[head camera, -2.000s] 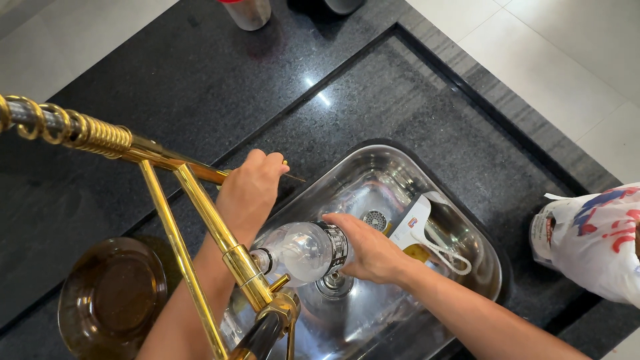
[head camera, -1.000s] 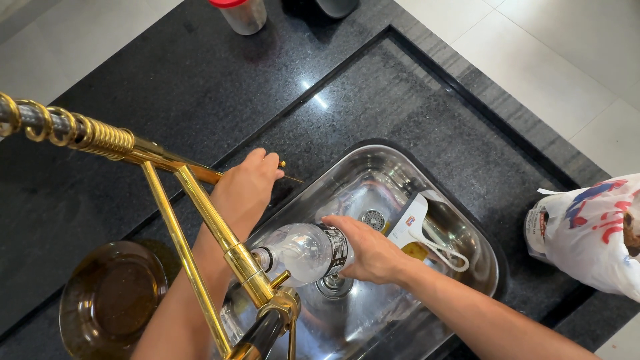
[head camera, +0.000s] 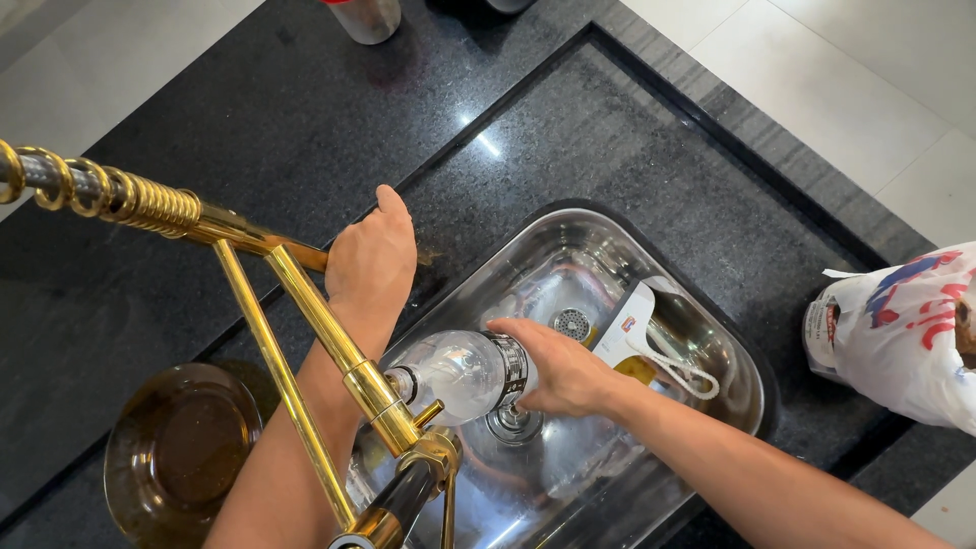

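My right hand (head camera: 564, 366) is wrapped around the labelled middle of a clear plastic bottle (head camera: 461, 374). The bottle lies on its side over the stainless steel sink (head camera: 610, 221), its neck pointing left behind the gold faucet (head camera: 385, 404). My left hand (head camera: 374, 259) is past the sink's upper left edge, back of the hand up; the end of a gold tube meets it. Its fingers are mostly hidden, so what it grips does not show. In the sink lie a white and grey flat item (head camera: 633, 320) with a white cord loop and a yellowish piece (head camera: 637, 370).
A brown glass plate (head camera: 183, 450) rests on the black stone counter (head camera: 252, 114) at the lower left. A metal cup with a red rim (head camera: 370, 19) stands at the top. A white printed plastic bag (head camera: 907, 328) with contents sits at the right. The faucet's coiled hose crosses the left side.
My left hand has turned, and its fingers now point more away from me; the small gold tip beside them no longer shows clearly. My right hand stays on the bottle.
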